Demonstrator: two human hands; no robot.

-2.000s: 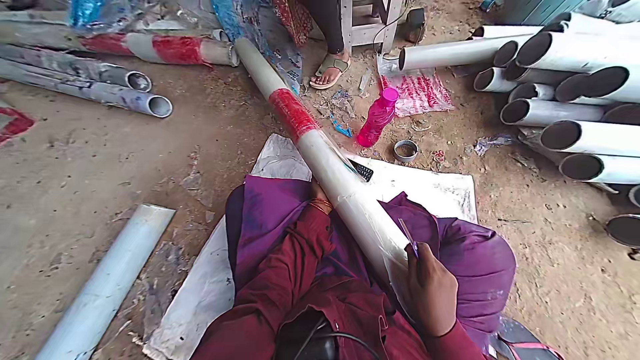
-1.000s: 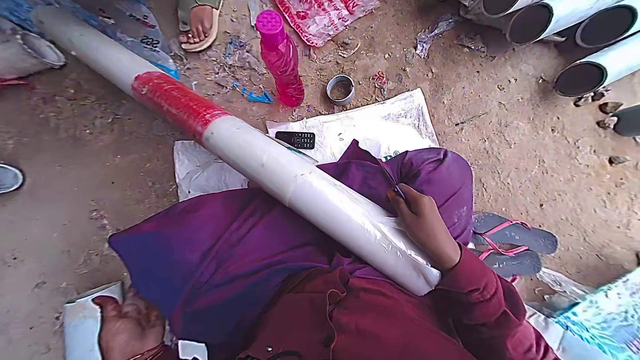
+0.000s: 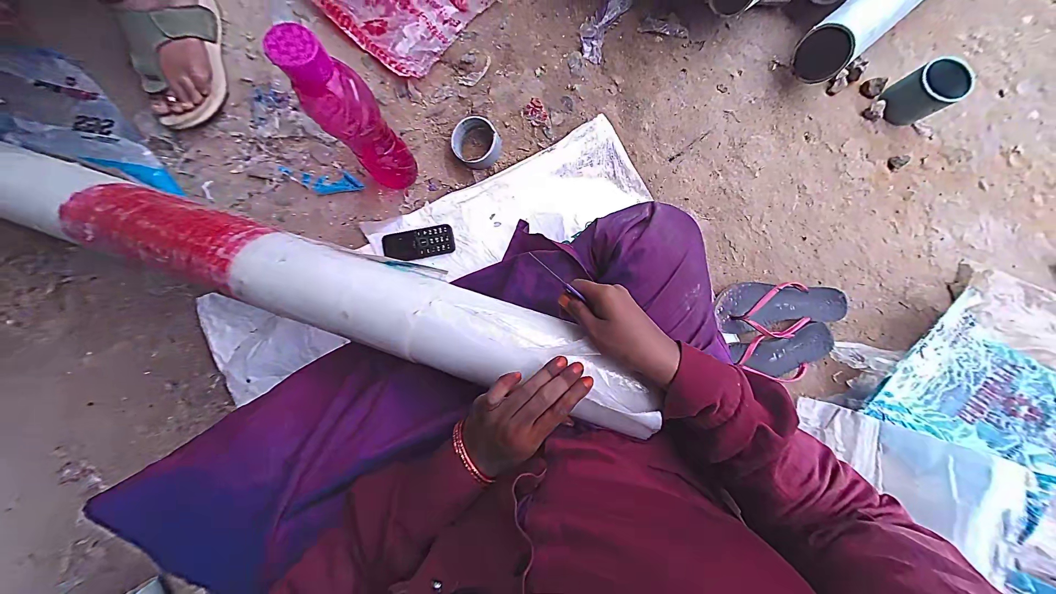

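A long white pipe (image 3: 330, 293) with a red painted band (image 3: 161, 235) lies slanting across my lap, its near end wrapped in clear plastic film (image 3: 528, 342). My left hand (image 3: 520, 417) rests with spread fingers on the wrapped part close to that end. On the far side of the pipe, my right hand (image 3: 615, 326) is closed on a thin tool with a narrow blade and a purple handle (image 3: 571, 290), possibly a knife. The blade points up and left, over the purple cloth. Whether its tip touches anything, I cannot tell.
Beyond the pipe, a black keypad phone (image 3: 419, 242) lies on a white sheet (image 3: 528, 194). A pink bottle (image 3: 342, 107) and a small grey ring-shaped cup (image 3: 476, 142) are on the dirt. Flip-flops (image 3: 780, 318) lie at right, cut pipes (image 3: 928, 91) at upper right. A person's sandalled foot (image 3: 186, 70) is upper left.
My left hand, at the lower left beside a pale piece one second ago, is now on the pipe's wrapped end. My right hand still holds the thin tool. The view has moved in closer.
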